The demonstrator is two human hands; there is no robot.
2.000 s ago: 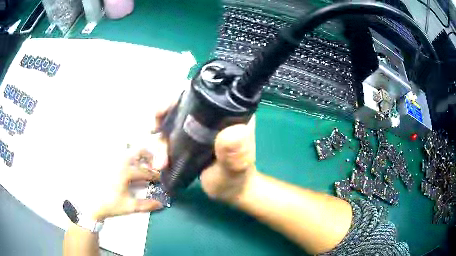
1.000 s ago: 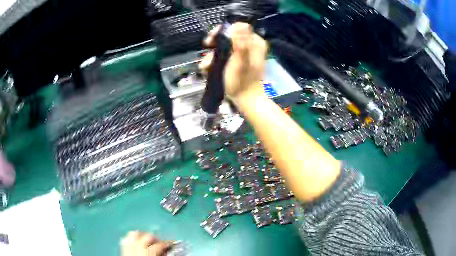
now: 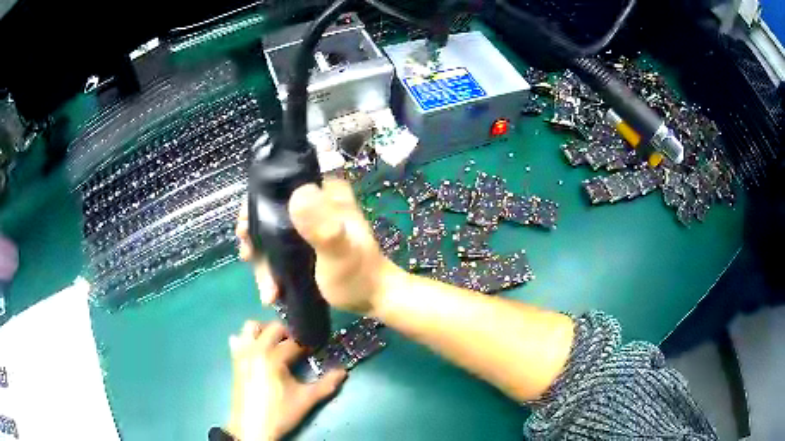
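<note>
My right hand (image 3: 331,245) is closed around the black electric screwdriver (image 3: 288,250), held nearly upright with its cable leaving the top. Its lower end is over a strip of dark circuit boards (image 3: 360,340) on the green mat. My left hand (image 3: 274,379) lies at the strip's left end, with fingers and thumb on either side of the board there, holding it. The screwdriver's tip and the exact contact point are hidden by the fingers and the tool body.
Loose dark boards (image 3: 469,207) lie right of the hands, and more are heaped at far right beside a black duct (image 3: 637,121). A pale feeder box (image 3: 349,82) and a grey blue-labelled box (image 3: 469,95) stand behind. Stacked trays (image 3: 172,189) and a white sheet (image 3: 56,362) are at left.
The screwdriver has come down from the feeder box toward the front left, over a board. My left hand has come further into view and now holds that board. Since the oldest frame, the view has turned right.
</note>
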